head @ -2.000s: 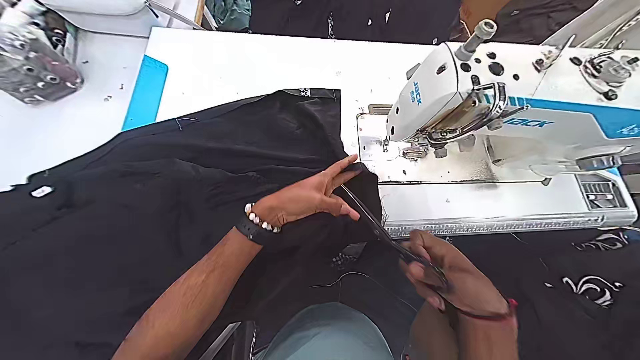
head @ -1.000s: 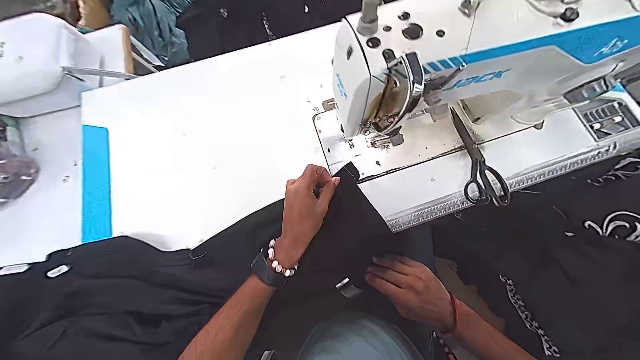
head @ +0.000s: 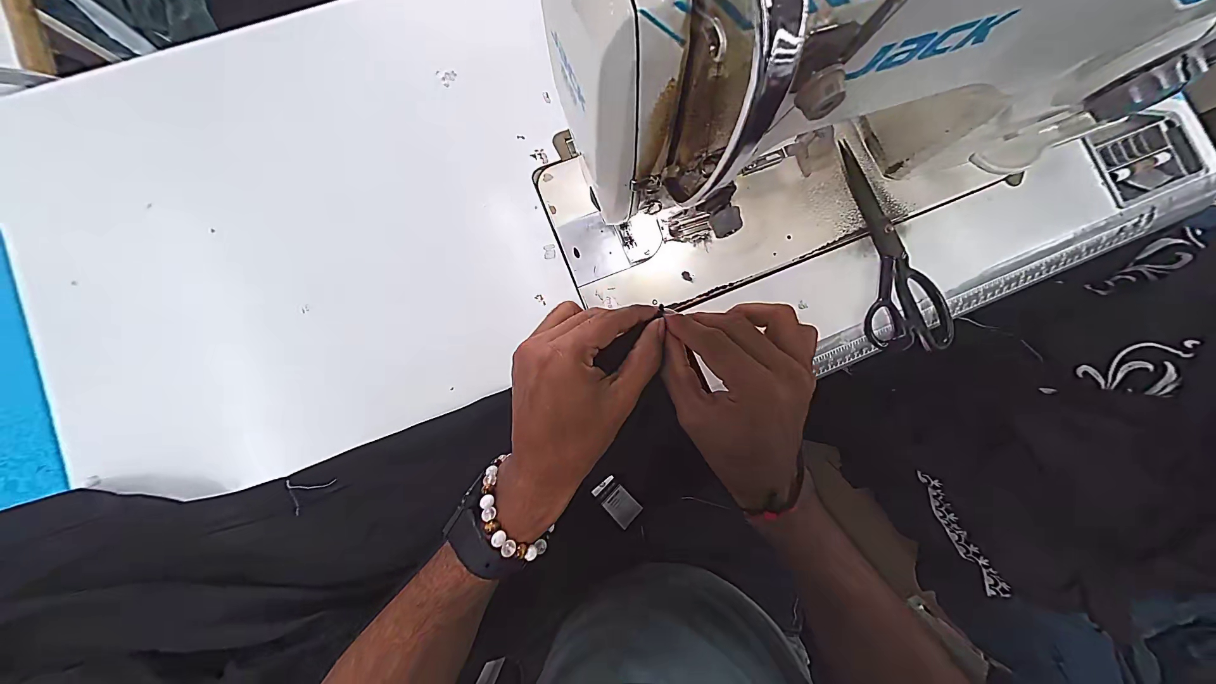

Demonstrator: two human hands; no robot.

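Black fabric (head: 408, 475) lies along the front of the white sewing table and over the lap, with a small sewn-in label (head: 617, 502) on it. My left hand (head: 579, 389) and my right hand (head: 746, 389) meet fingertip to fingertip, both pinching a small bit of the fabric's edge just in front of the needle plate. The fingers hide most of that edge. Behind them stands a Jack sewing machine (head: 608, 104), its needle area lit. Black-handled scissors (head: 893, 256) lie to the right of my right hand, blades pointing away under the machine arm.
The white table top (head: 285, 237) extends left, with a blue strip (head: 24, 399) at its far left. A ruler scale (head: 1064, 242) runs along the front edge. Dark cloth with white embroidery (head: 1135, 366) hangs at the right. A control panel (head: 1145, 157) sits at upper right.
Two seconds ago my right hand held the scissors; they now lie on the machine bed. My right hand has come from the lower fabric up to my left hand. The view has moved closer.
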